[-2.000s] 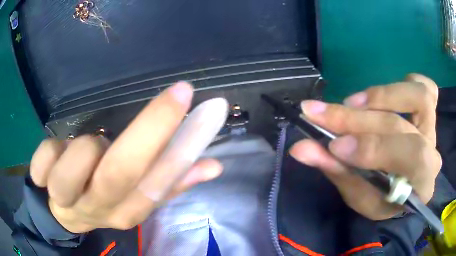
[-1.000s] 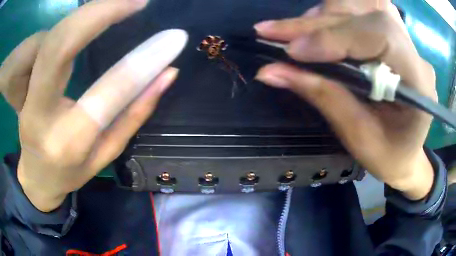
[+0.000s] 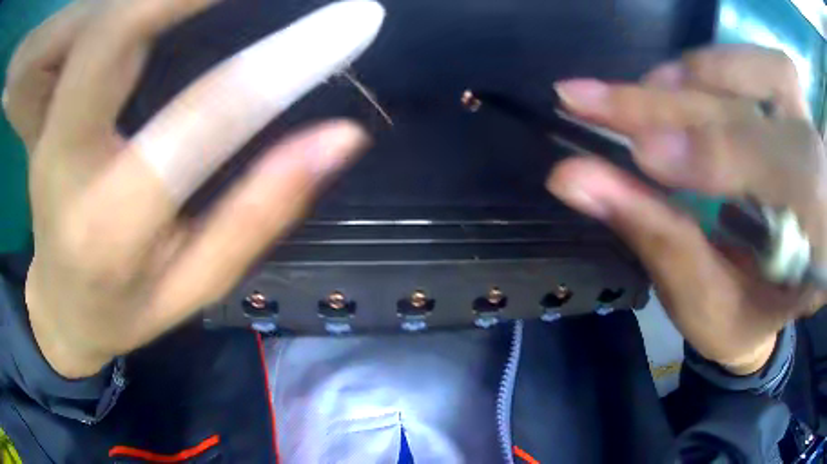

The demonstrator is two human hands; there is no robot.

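Note:
My right hand [image 3: 698, 172] holds the dark tweezers [image 3: 589, 136], slightly blurred, with a whitish band around their rear. A small copper coil [image 3: 470, 100] is at the tweezer tips, over the black tray. My left hand [image 3: 172, 181] is spread over the tray's left side, with a whitish finger cot [image 3: 272, 86] on the index finger. Hair-thin coil leads [image 3: 370, 95] show beside that finger; the pile itself is hidden. The fixture bar [image 3: 376, 276] lies in front, with copper glinting in several seats. The rightmost coil seat [image 3: 612, 296] shows no copper.
Stacked fixture bars [image 3: 408, 237] show as parallel pale edge lines behind the front bar. The black tray [image 3: 471, 181] fills the middle of the view. Green bench top [image 3: 739, 100] shows at the upper right. The dark, orange-trimmed jacket is close below the front bar.
A coil now shows at the tweezer tips, and the tweezers have moved right. My left hand now covers the pile, with thumb and index finger apart. The bar appears slightly further left and higher.

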